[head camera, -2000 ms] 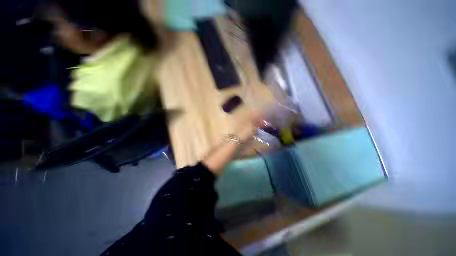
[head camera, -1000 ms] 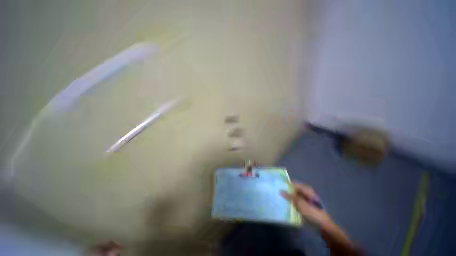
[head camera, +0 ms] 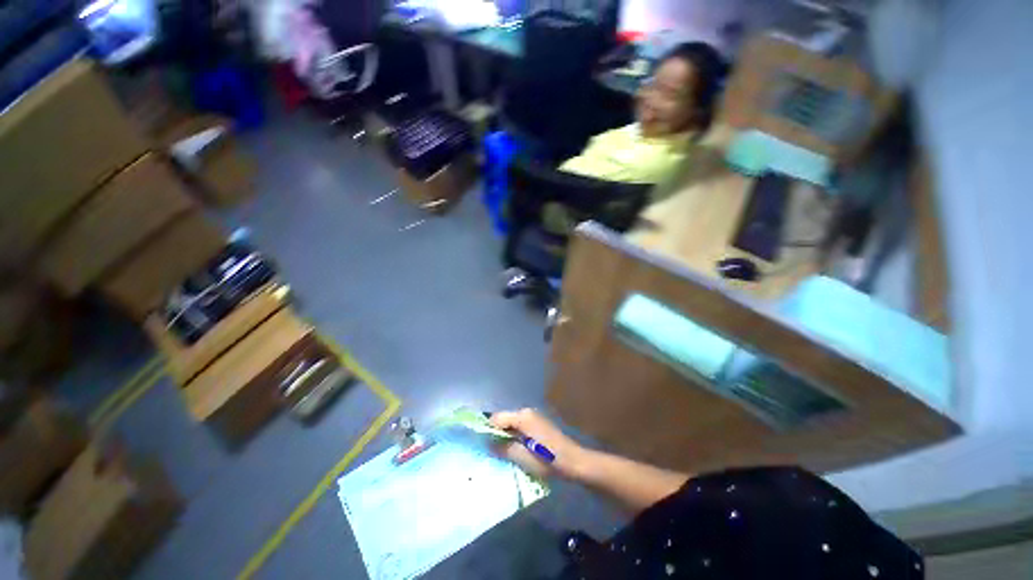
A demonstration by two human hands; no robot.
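Observation:
A stack of pale blue and white forms [head camera: 430, 504] is in front of me at the bottom centre, with a silver bulldog clip [head camera: 404, 435] with a red patch on its top edge. My right hand [head camera: 530, 436] is at the upper right corner of the forms, with a blue pen [head camera: 537, 449] between its fingers and a pale green sheet corner by the fingertips. The print on the forms is too bright and blurred to read. My left hand is not in view.
A wooden partition [head camera: 680, 385] stands to the right, with a desk [head camera: 708, 227], keyboard [head camera: 762, 215] and mouse [head camera: 739, 269] behind it. A person in yellow [head camera: 634, 155] sits there on a black chair. Cartons [head camera: 244, 360] stand at left by a yellow floor line [head camera: 329, 476].
The view has swung from a blurred wall and floor to the office. The clipped forms and my right hand have shifted left in the picture, and the hand is now at their upper corner.

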